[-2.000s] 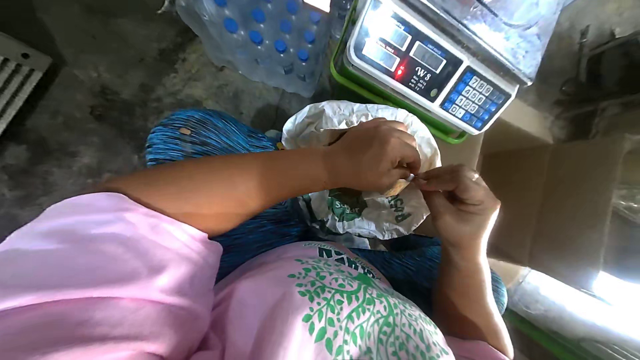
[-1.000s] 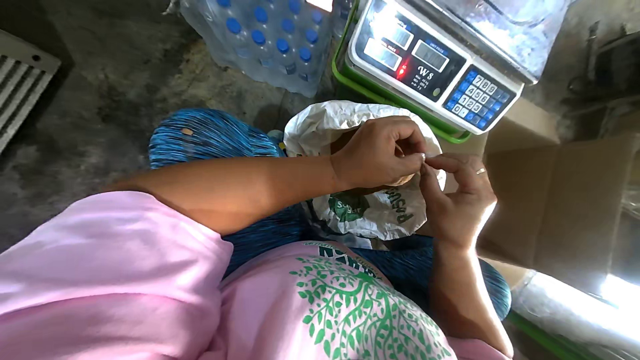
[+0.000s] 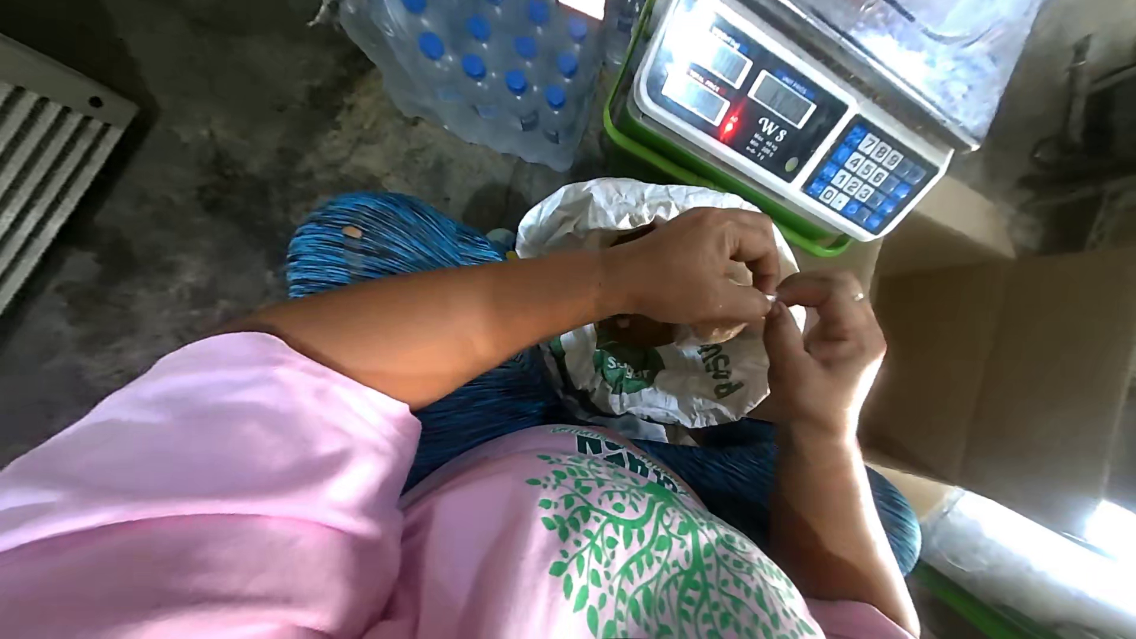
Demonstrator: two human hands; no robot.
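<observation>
My left hand [image 3: 697, 266] is over the mouth of a white sack [image 3: 568, 213] with green print, which sits between my knees with its rim rolled open. Brown contents [image 3: 635, 330] show inside it. Under my left fingers hangs a small clear plastic bag [image 3: 714, 333] with something light brown in it, partly hidden by the hand. My right hand [image 3: 825, 342], with a ring on one finger, is at the sack's right rim. The fingertips of both hands meet and pinch the bag's thin whitish top [image 3: 772, 300].
A digital price scale [image 3: 790, 115] stands on a green plastic container [image 3: 621, 133] beyond the sack. Wrapped water bottles [image 3: 497, 80] with blue caps are on the concrete floor. An open cardboard box [image 3: 994, 373] is at the right, a slatted grey object [image 3: 53, 151] at the far left.
The fingers of both hands have shifted a little around the bag's top, staying close together. The bag's light brown part, at the fingertips two seconds ago, now hangs lower under my left hand.
</observation>
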